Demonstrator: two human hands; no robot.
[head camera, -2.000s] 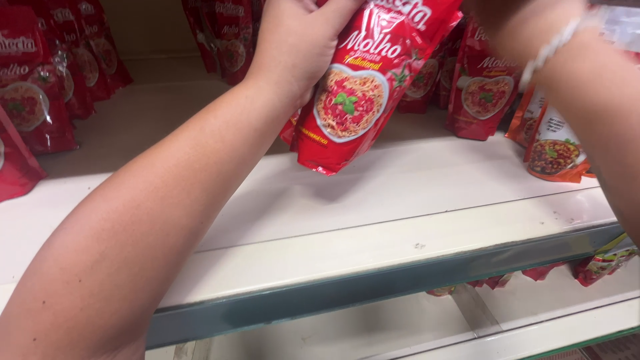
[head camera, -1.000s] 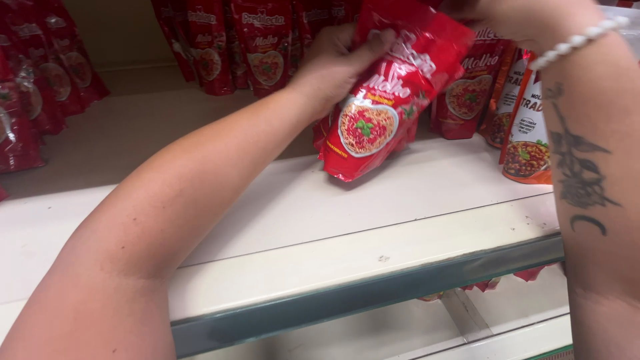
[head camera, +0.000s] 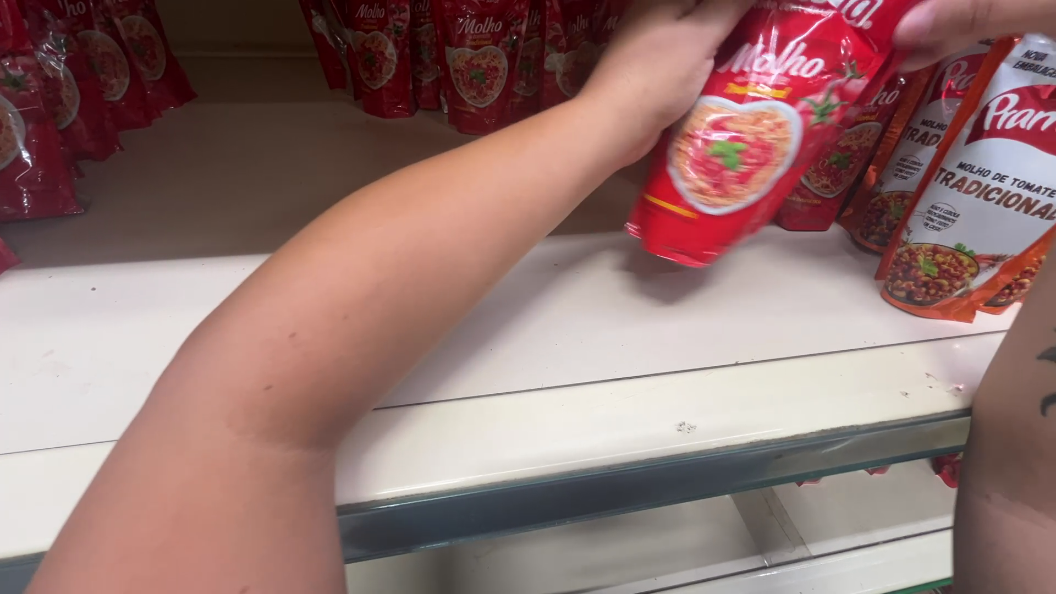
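A red tomato sauce pouch (head camera: 734, 148) with a heart-shaped pasta picture hangs tilted above the white shelf, its base toward the lower left. My left hand (head camera: 660, 70) grips its left side; the fingertips are hidden behind it. At the top right edge of the pouch is my right hand (head camera: 957, 25), only partly in view, with fingers touching or very near the film. Right behind the held pouch stands another red sauce pouch (head camera: 833, 173). More red pouches (head camera: 478, 66) stand upright at the back of the shelf.
White and orange tomato sauce pouches (head camera: 965, 190) stand at the right. Red pouches (head camera: 49, 124) line the left side. The white shelf's front edge (head camera: 660, 429) has a blue-grey strip below it, and a lower shelf (head camera: 627, 536) shows underneath.
The held pouch stays in my left hand, over the shelf. My right forearm, seen plainly a second ago, is now mostly out of view at the right.
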